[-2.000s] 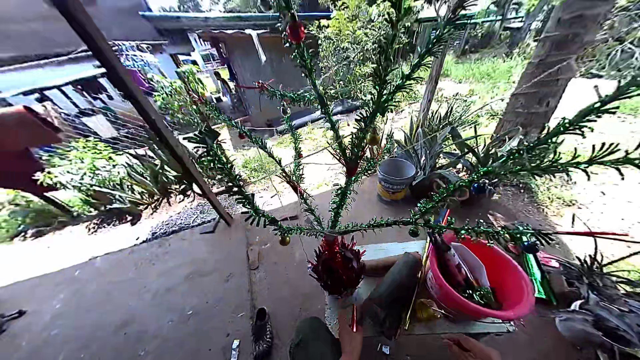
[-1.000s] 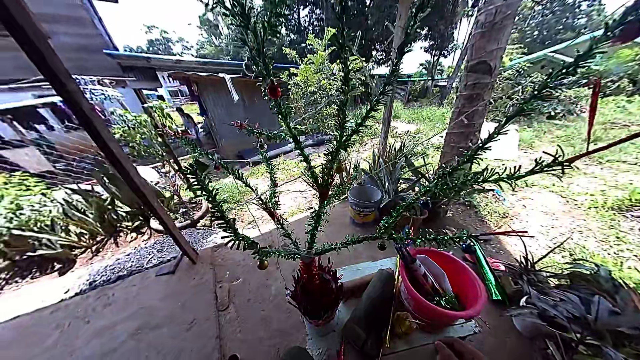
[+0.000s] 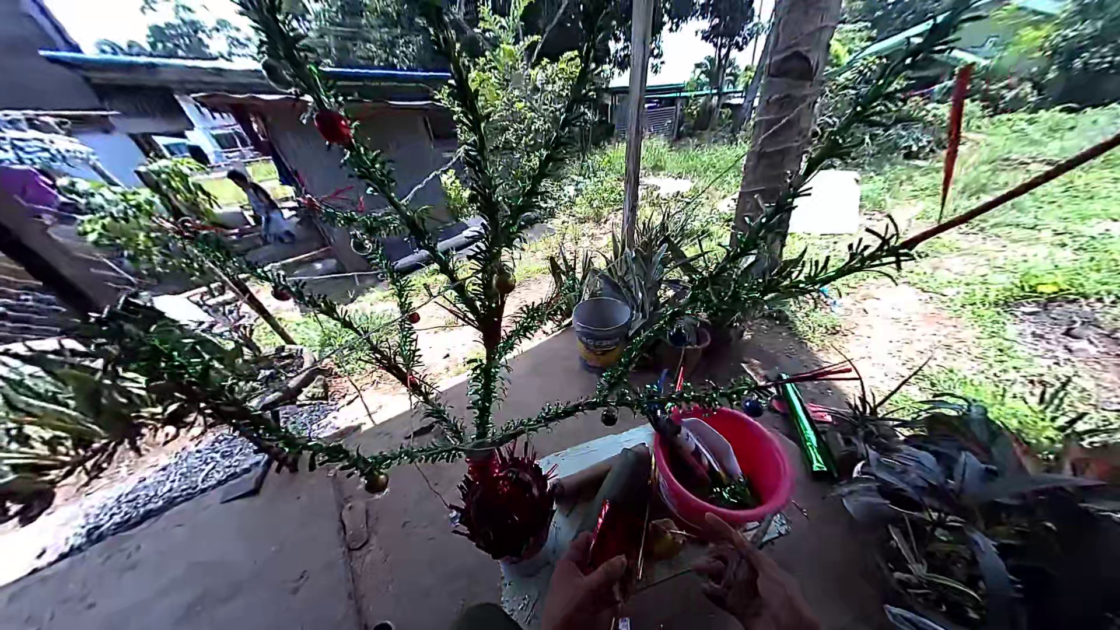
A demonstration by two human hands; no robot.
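Note:
My left hand (image 3: 584, 582) is at the bottom centre, its thumb and fingers closed on a piece of red foil (image 3: 605, 534). To its right my right hand (image 3: 748, 573) is raised with its fingers partly bent, below the rim of a red plastic basin (image 3: 779, 499); whether it holds anything is unclear. The basin has foil and green tinsel in it. Up and left of my hands stands a branching tree wrapped in green tinsel (image 3: 486, 385), hung with small balls such as a red one (image 3: 332, 127). Red foil tinsel (image 3: 503, 507) covers its base.
A low board (image 3: 560, 455) lies under the basin. Behind it stands a bucket (image 3: 601, 328). A green foil roll (image 3: 807, 429) lies right of the basin, near potted plants (image 3: 954, 516). Tinsel branches reach across above my hands. A person (image 3: 261, 206) is in the far left background.
Both hands have come further into view from the bottom edge, the left with red foil in it. The view has shifted and tilted upward since the first frame.

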